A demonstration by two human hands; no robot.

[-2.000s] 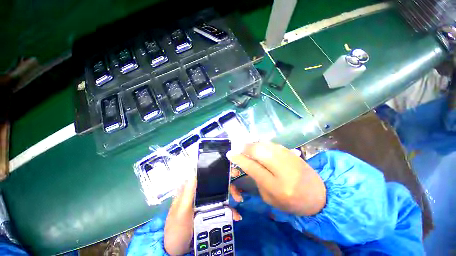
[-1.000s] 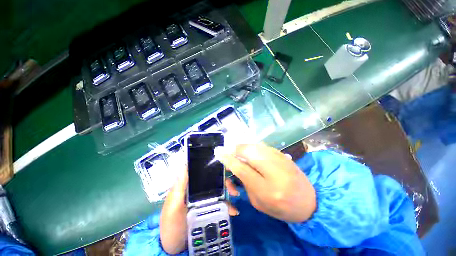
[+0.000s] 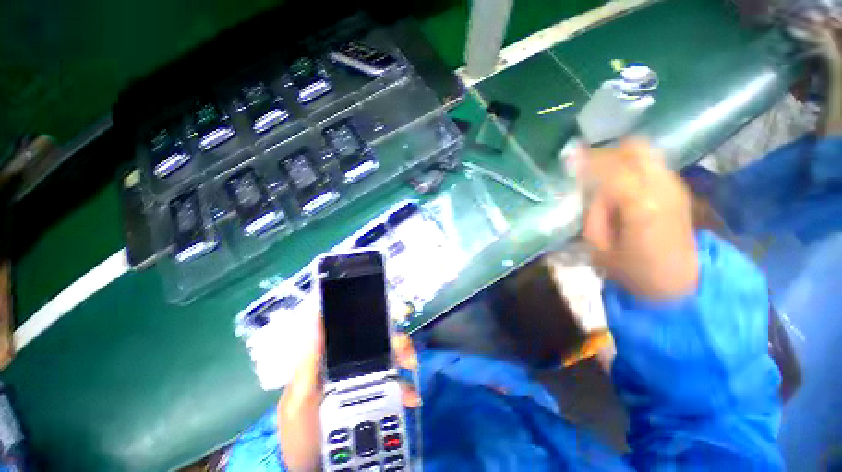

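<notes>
The open flip phone (image 3: pixel 356 323) is held upright above my lap, black screen half on top and silver-white keypad below. My left hand (image 3: pixel 303 406) is closed around it from the left and behind, its fingertips showing at the right edge. My right hand (image 3: pixel 637 217) is blurred over the right part of the bench, just below the whitish bottle (image 3: pixel 613 111). Whether it holds anything cannot be told. The small white lens tray (image 3: pixel 268 355) lies behind the phone, with dark pieces in it.
A large clear tray (image 3: pixel 277 221) of dark closed phones lies at the back left. A thin tool (image 3: pixel 503 182) and a dark flat piece (image 3: pixel 498 126) lie right of it. A grey post (image 3: pixel 487 37) stands behind. A carton with clear film is below the bench edge.
My right hand has left the phone's screen and moved right, up to the bottle. My left hand still holds the phone, which sits slightly further left in view.
</notes>
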